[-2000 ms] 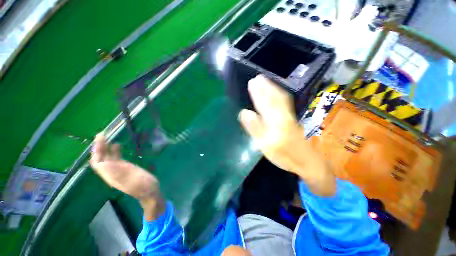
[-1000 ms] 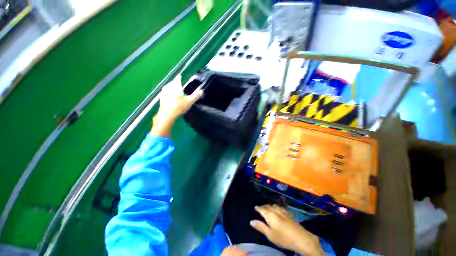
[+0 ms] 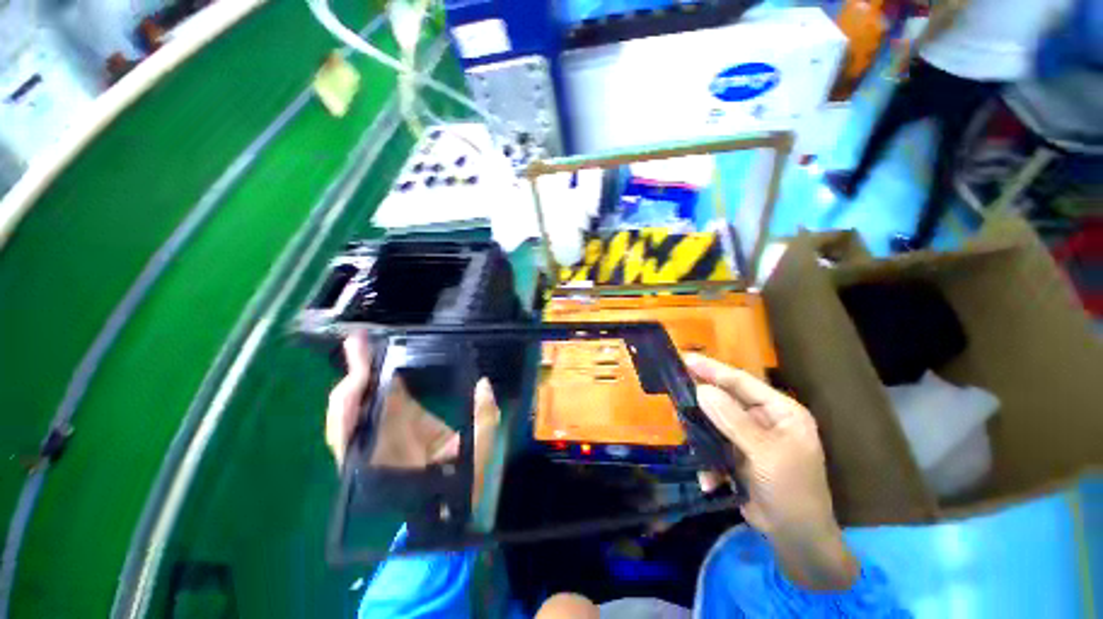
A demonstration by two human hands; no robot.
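Observation:
A black plastic frame (image 3: 514,532) is held up in front of me, with one large and one smaller opening. My left hand (image 3: 417,423) grips its left side, partly seen through the smaller opening. My right hand (image 3: 768,453) grips its right edge. Behind it lies the orange fixture plate (image 3: 740,324), partly covered by the frame. The fixture lid (image 3: 659,155) stands up, open. The stack of black frames (image 3: 498,288) is on the green bench to the left of the fixture.
An open cardboard box (image 3: 835,399) with black and white contents stands at the right. Behind are a white perforated tray (image 3: 423,206), hazard stripes (image 3: 647,256) and the white gantry (image 3: 774,42). A person's dark-trousered legs (image 3: 889,133) show at the upper right. The green conveyor (image 3: 145,242) curves along the left.
My left hand has come off the stack and a black frame is now held between both hands. My right hand has risen from below the fixture. The view has turned to the right.

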